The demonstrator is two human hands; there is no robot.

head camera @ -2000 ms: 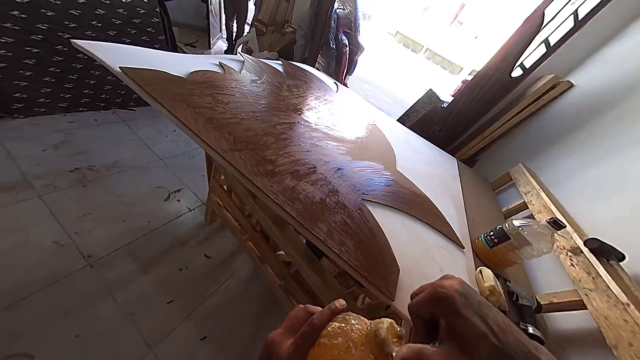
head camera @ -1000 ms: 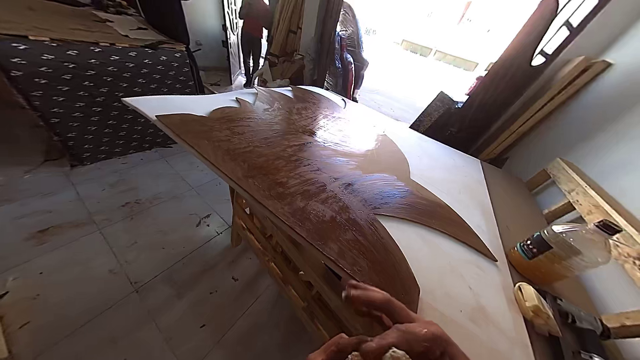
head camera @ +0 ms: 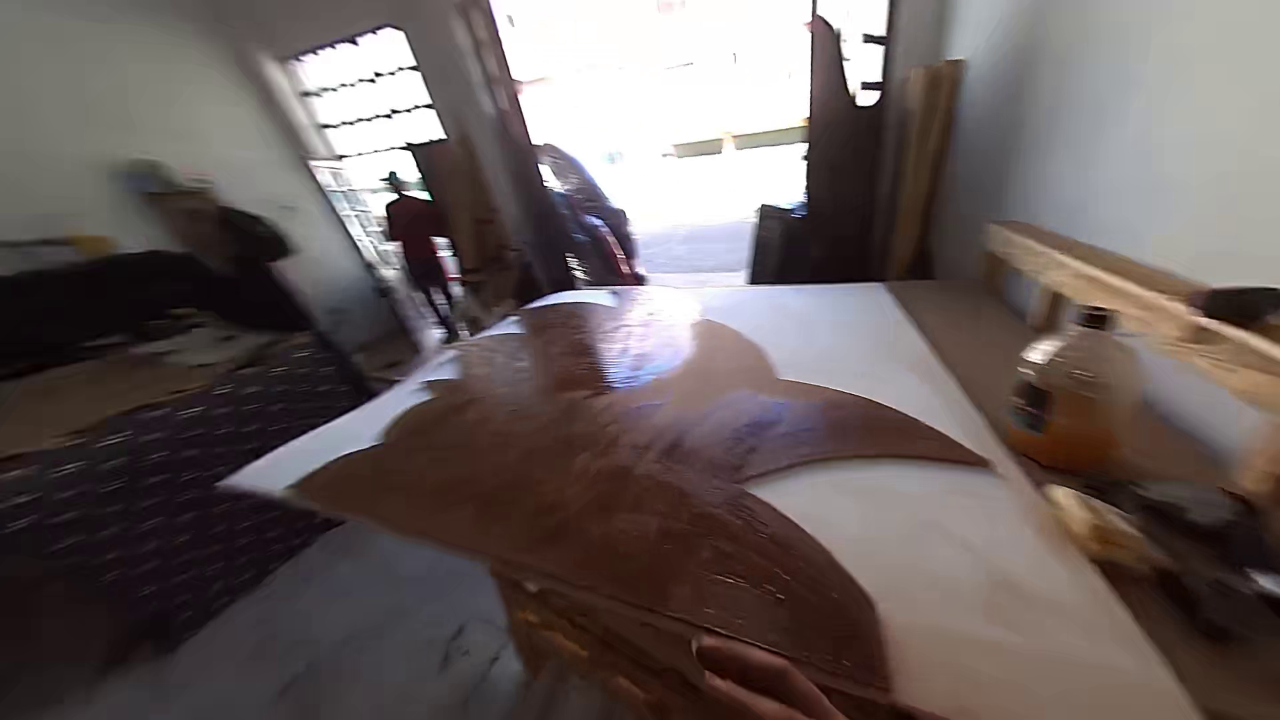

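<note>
A large brown, leaf-like flat shape point(head camera: 590, 470) with pointed lobes lies on a white panel point(head camera: 960, 560); its surface looks wet and glossy, with a bright reflection near the far end. At the bottom edge, what looks like my right hand point(head camera: 765, 680) shows only its fingers, beside the near left edge of the brown shape. Whether they touch it or hold anything cannot be told. My left hand is out of view. To the right stands a clear plastic bottle point(head camera: 1075, 395) of amber liquid with a dark cap.
Right of the panel lie a pale object point(head camera: 1100, 525) and a blurred dark tool point(head camera: 1200, 540), near a wooden frame point(head camera: 1130, 290). A wooden support point(head camera: 580, 640) stands beneath the panel. A dark patterned cloth point(head camera: 180, 490) hangs at left. A person point(head camera: 415, 235) stands near the far doorway.
The view has swung up and to the left. Two seconds ago both hands held a glossy yellowish thing at the bottom; now only one hand's fingers show and that thing is out of view.
</note>
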